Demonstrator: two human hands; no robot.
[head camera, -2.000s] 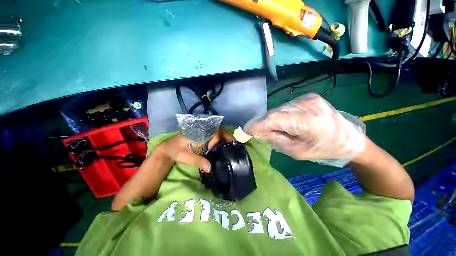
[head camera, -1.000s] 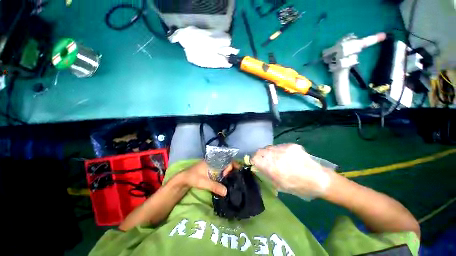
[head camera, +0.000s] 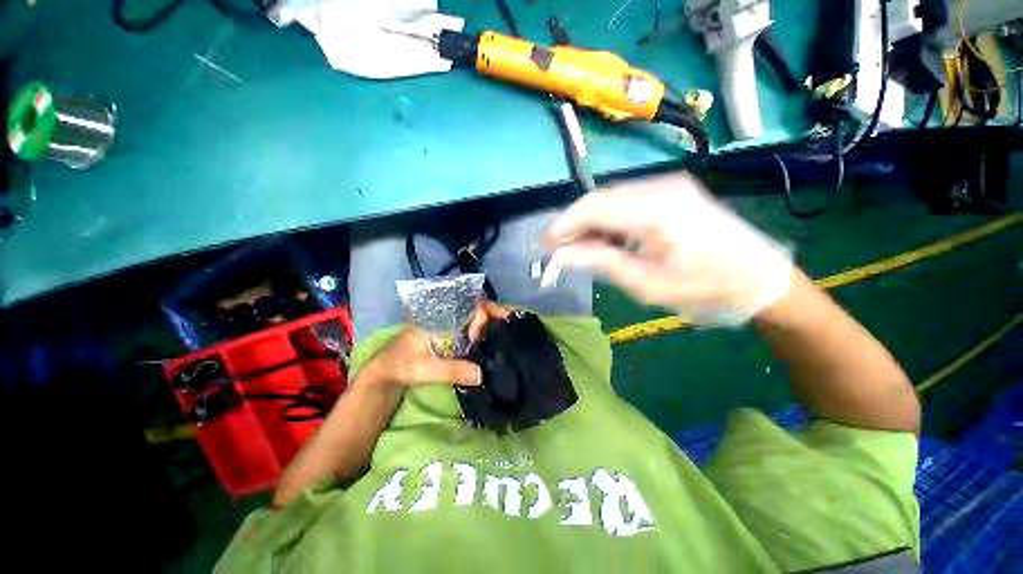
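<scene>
My left hand (head camera: 417, 361), bare, grips the black device unit (head camera: 525, 376) over my lap, thumb on its dark face. A crinkled silvery clear bag (head camera: 443, 305) stands up from the same hand, its lower end at the fingers. A black cable (head camera: 462, 256) lies looped on my lap above the unit. My right hand (head camera: 679, 249), in a thin translucent glove and slightly blurred, is raised to the right, apart from the unit. It pinches a small pale piece (head camera: 552, 269) between its fingertips; I cannot tell what the piece is.
On the green bench (head camera: 280, 146) lie a yellow-orange electric screwdriver (head camera: 567, 75), a white cloth or glove (head camera: 370, 34), a solder spool (head camera: 62, 126), a grey-handled tool (head camera: 575, 144) and a white pistol-shaped tool (head camera: 735, 62). A red tray (head camera: 241, 454) with black cables sits left of my lap.
My right hand has moved up and away from the unit with the pale piece. My left hand still holds the unit and bag. The view has shifted.
</scene>
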